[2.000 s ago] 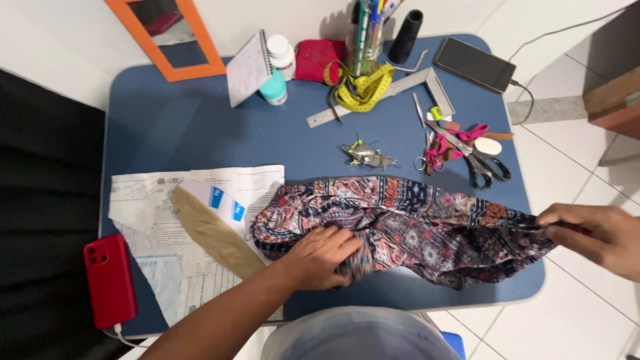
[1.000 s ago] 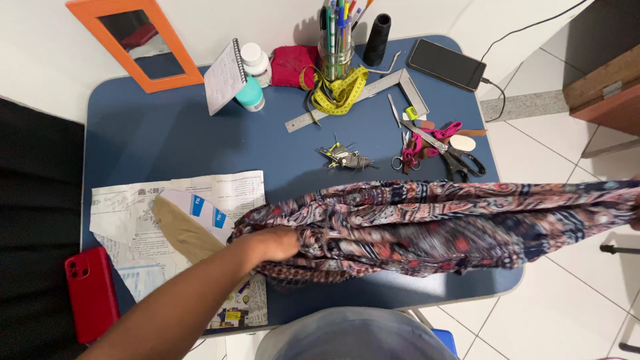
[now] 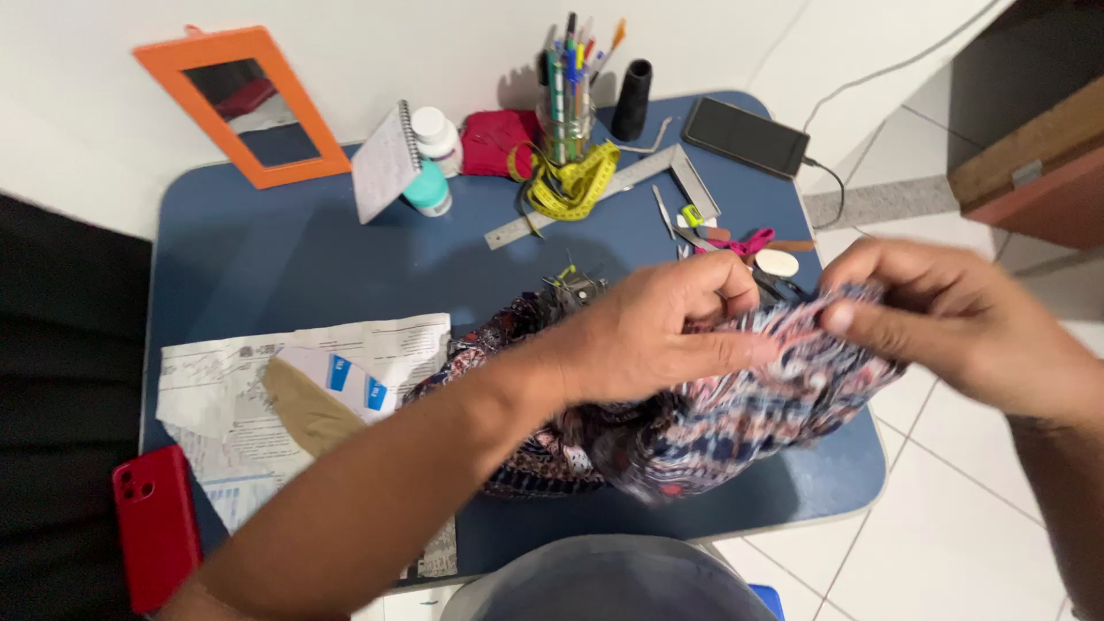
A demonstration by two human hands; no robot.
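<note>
Patterned fabric (image 3: 742, 423) in navy, pink and white is pinched between thumb and fingers of both my hands over the right part of the blue table. My left hand (image 3: 664, 332) grips its upper edge. Close beside it, my right hand (image 3: 923, 319) pinches the same edge near the table's right side. The rest of the fabric hangs below and lies bunched on the table, partly beneath my left forearm. Some of it is blurred. Small metal pieces (image 3: 582, 286) lie just behind the bunched cloth.
Behind are a yellow tape measure (image 3: 569, 185), a metal square (image 3: 604, 190), a jar of pens (image 3: 565, 112) and a black phone (image 3: 746, 136). Scissors (image 3: 776, 285) are partly hidden by my hands. Printed papers (image 3: 233, 414), beige fabric (image 3: 306, 405) and a red phone (image 3: 157, 526) lie left; an orange-framed mirror (image 3: 323, 138) stands behind.
My hands, far apart on the stretched fabric before, are now close together and raised at its edge. The cloth, spread lengthwise earlier, is now gathered and hanging.
</note>
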